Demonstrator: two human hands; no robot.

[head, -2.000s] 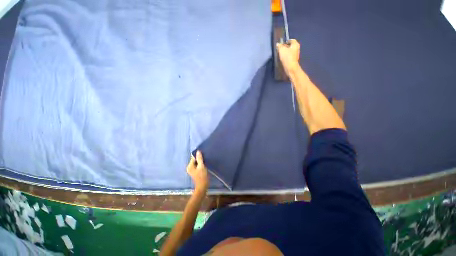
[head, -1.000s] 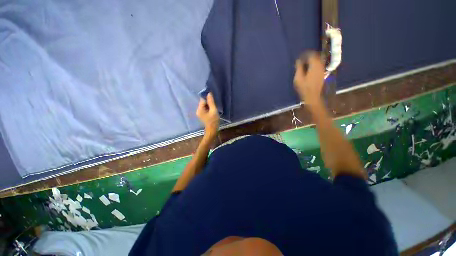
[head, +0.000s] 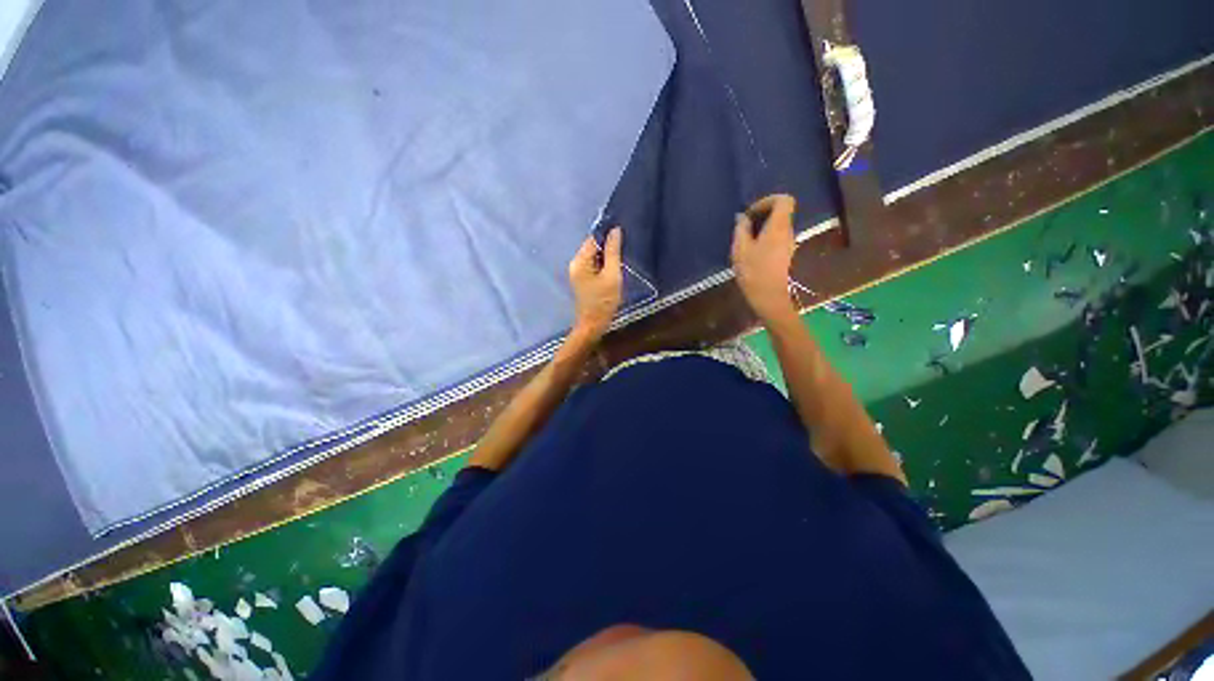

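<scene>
Dark navy fabric covers the table. A large part is turned back, showing its light blue face on the left. My left hand grips the corner of the turned-back cloth close to the table's near edge. My right hand is to the right of it, over the navy cloth near the edge, fingers curled together. A small dark thing shows at its fingertips, too small to name. A loose thread runs over the navy cloth above my right hand.
A long dark bar with a white-wrapped handle lies across the table edge on the right. The brown wooden edge runs along the near side. White and dark scraps litter the green floor. Pale blue cloth is at lower right.
My right hand has come from the metal weight on the cloth down to the near edge, closer to my left hand. My left hand still holds the fabric corner. The view has shifted and tilted.
</scene>
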